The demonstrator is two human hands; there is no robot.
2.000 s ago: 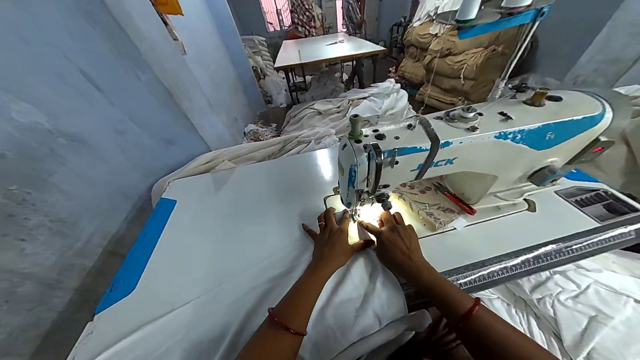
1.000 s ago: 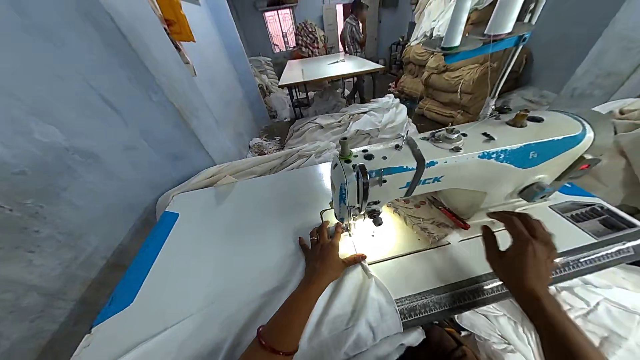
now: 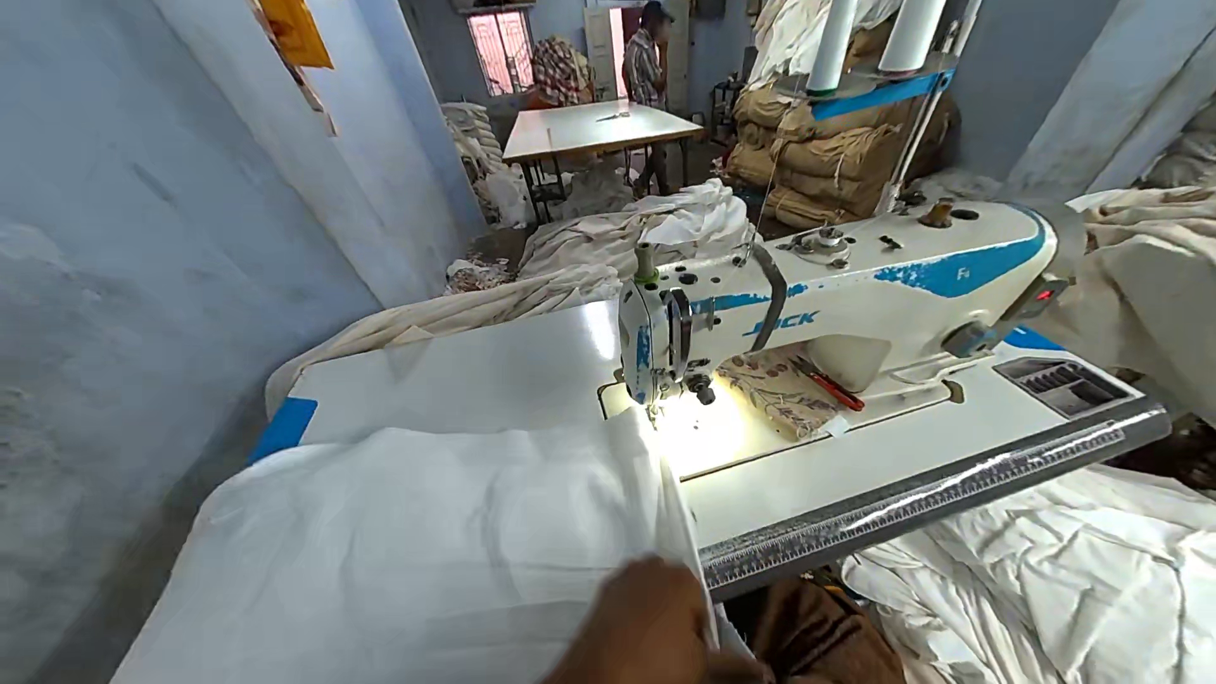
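Note:
White cloth point(image 3: 427, 532) lies over the left and front of the sewing table, its right edge running up to the needle area of a Jack sewing machine point(image 3: 855, 285). My left hand point(image 3: 641, 617), blurred, is closed on that edge near the bottom of the view. A blurred bit of skin beside it point(image 3: 736, 668) may be my right hand; its fingers and hold cannot be made out. The machine's lamp lights the needle plate point(image 3: 698, 432). Under the machine arm lie a patterned cloth point(image 3: 784, 389) and a red-handled cutting tool point(image 3: 836, 388).
A measuring tape point(image 3: 931, 499) runs along the table's front edge. White cloth point(image 3: 1064, 570) is heaped at lower right. Thread cones point(image 3: 833, 47) stand above the machine. Behind are more cloth, stacked sacks point(image 3: 826, 157), a white-topped table point(image 3: 598, 128) and a standing person point(image 3: 646, 71).
My left hand has left the needle area and come down toward the body. The right hand is gone from beside the machine arm. The white cloth now spreads more widely over the table's left.

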